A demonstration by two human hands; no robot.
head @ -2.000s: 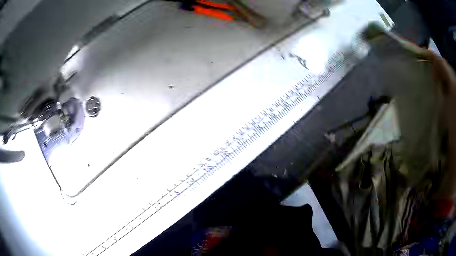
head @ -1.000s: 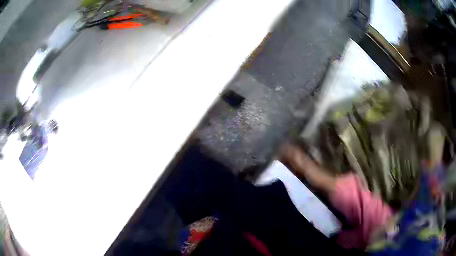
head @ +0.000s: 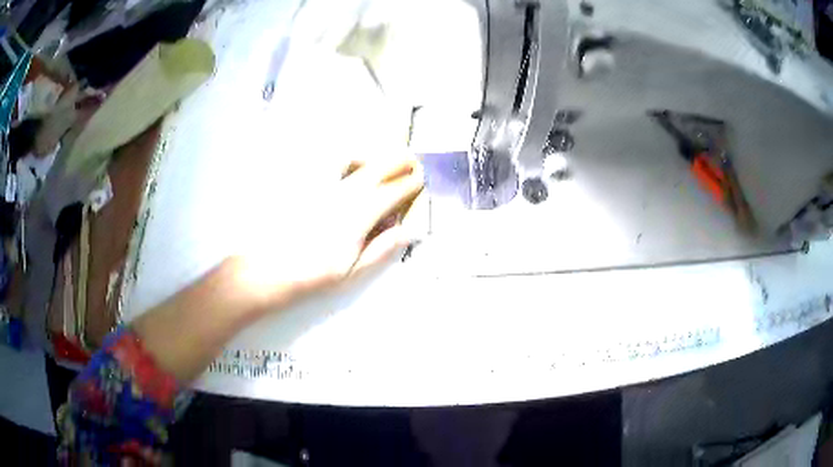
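My left hand (head: pixel 320 237) reaches in from the lower left, washed out by glare. Its fingertips are just left of the blue-violet slide plate (head: pixel 446 175) of the sewing machine. Whether it holds anything is unclear; a small dark mark shows by the lower fingertips. The presser foot area (head: pixel 493 173) is to the right of the fingers, with no cloth visible under it. A small pale olive cloth piece (head: pixel 365 41) lies on the white table behind the hand. My right hand is out of the picture.
Orange-handled snips (head: pixel 708 178) lie on the machine bed at right. A pale olive cloth (head: pixel 137 105) lies over the brown board (head: pixel 132 205) at left, near mixed scraps. A printed ruler scale (head: pixel 658 345) runs along the table's front edge.
The view has swung from the table's right side, where olive cloth hung, back to the machine. My left hand has come in beside the slide plate; the pink-sleeved arm is out of view.
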